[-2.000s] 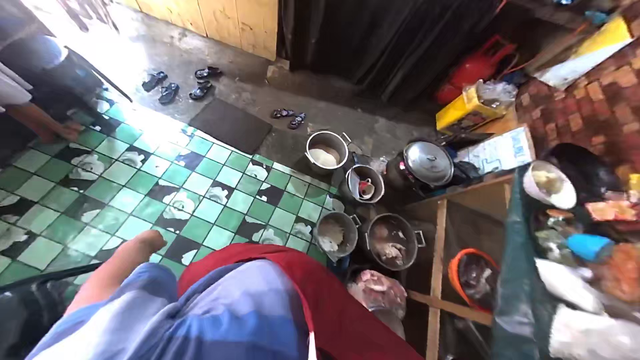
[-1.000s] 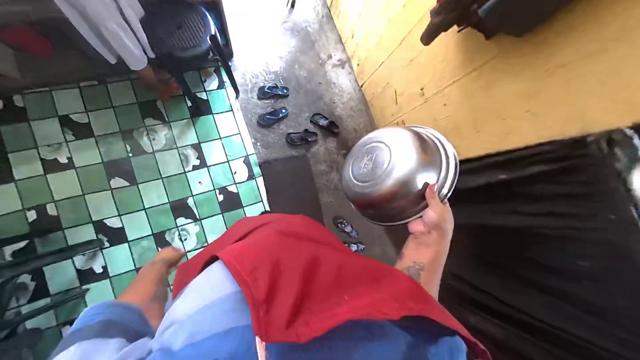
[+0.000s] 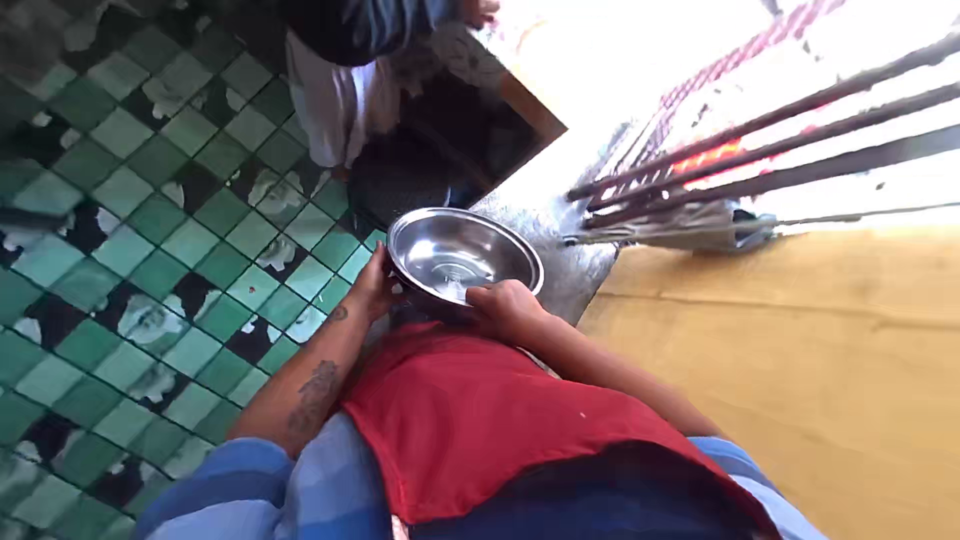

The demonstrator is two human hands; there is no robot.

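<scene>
A shiny stainless steel bowl (image 3: pixel 465 251) is in front of me at waist height, its open side facing up. It looks empty inside. My left hand (image 3: pixel 375 283) grips the bowl's left side, with the fingers partly hidden beneath it. At the near right rim, my right hand (image 3: pixel 506 304) holds on with the thumb side over the edge and the other fingers out of sight. Directly below the bowl, a red apron (image 3: pixel 480 420) covers my front.
Green checkered flooring (image 3: pixel 157 322) with worn patches spreads to the left. A person in dark clothing (image 3: pixel 367 30) is beyond the bowl, near a dark seat or table. To the right stand a yellow wall (image 3: pixel 780 337) and dark metal bars (image 3: pixel 765 135).
The bowl, held in one hand with its base toward me a second ago, now has its inside showing and both hands on it. The view has swung toward the bright doorway.
</scene>
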